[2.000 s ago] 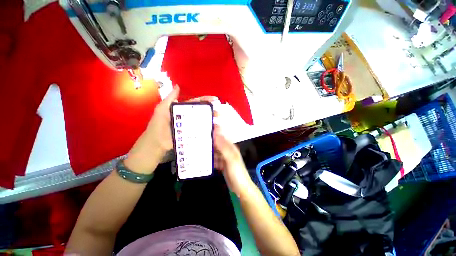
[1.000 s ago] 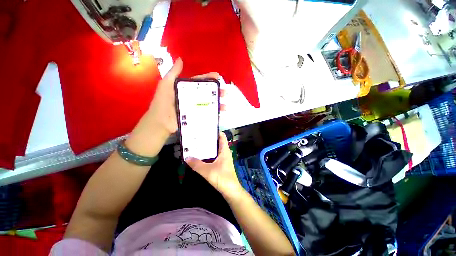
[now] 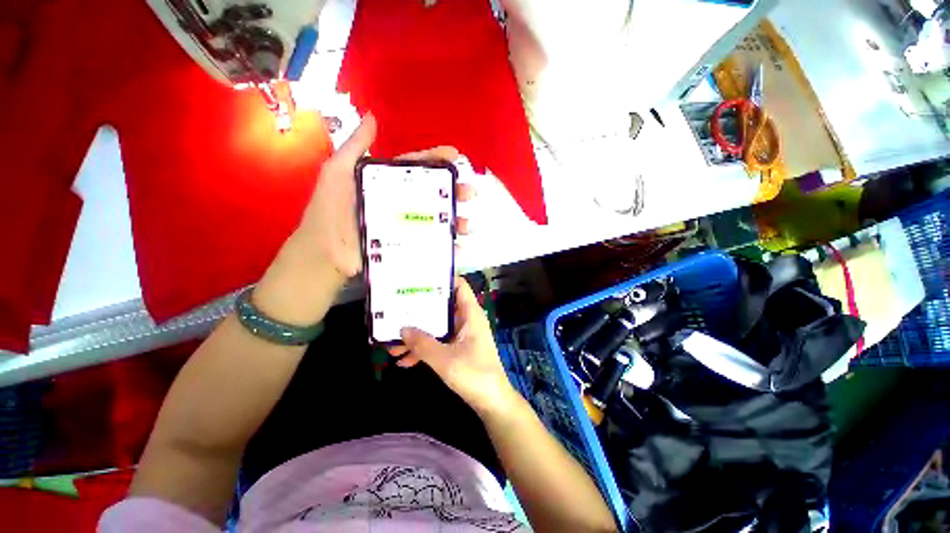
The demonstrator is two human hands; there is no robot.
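Note:
A black-edged smartphone (image 3: 409, 255) with a lit white screen stands out in front of my body, at the table's front edge. My left hand (image 3: 335, 213) holds it from the left side, with fingertips showing past its right edge. My right hand (image 3: 458, 354) is at the phone's lower right, its thumb on the bottom of the screen. A large red cloth panel (image 3: 208, 208) lies under the needle area at left, lit by a bright orange-white lamp glow. A smaller red piece (image 3: 438, 94) with a pointed tail lies behind the phone.
The sewing machine head (image 3: 224, 36) is at top left, cut off by the frame. Scissors (image 3: 758, 141) with red and orange handles lie on cardboard at right. A blue crate (image 3: 557, 359) with black cloth and spools stands below the table at right. Pale marked tape runs along the table's front edge.
The view has tipped down, so the machine's lettering and control panel have left the picture. The phone screen shows a message view instead of a list. My right thumb has moved onto the screen's bottom.

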